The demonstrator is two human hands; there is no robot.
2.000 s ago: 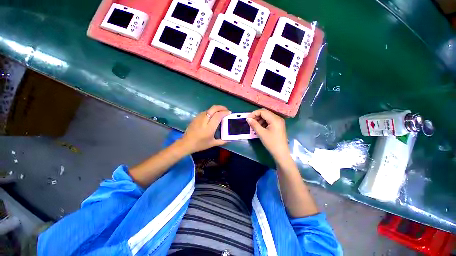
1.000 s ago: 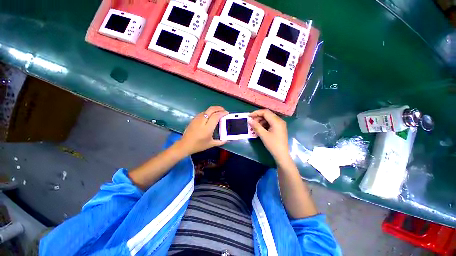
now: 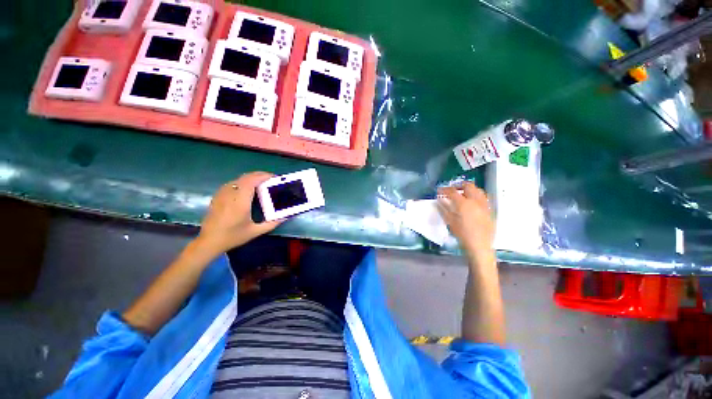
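My left hand (image 3: 233,212) holds a white digital camera (image 3: 290,195) by its left side, black screen facing up, above the bench's front edge. My right hand (image 3: 470,217) is at a white wipe (image 3: 428,217) on the bench, its fingers over the wipe's right part; whether they grip it is not clear. A pink-red foam tray (image 3: 195,125) at the upper left holds several white cameras in columns, screens up. A white bottle (image 3: 478,148) with a red-marked label and shiny metal top lies on the wipe pack (image 3: 515,204), which has a green mark.
The green bench (image 3: 195,173) has a front edge near my body. Clear plastic film (image 3: 551,234) lies beside the wipe pack. A red plastic stool (image 3: 617,292) is on the floor at the right. Metal uprights (image 3: 673,158) stand at the right rim.
The view has shifted right. My right hand has left the camera and moved right to the wipe. My left hand still holds the camera, now tilted a little.
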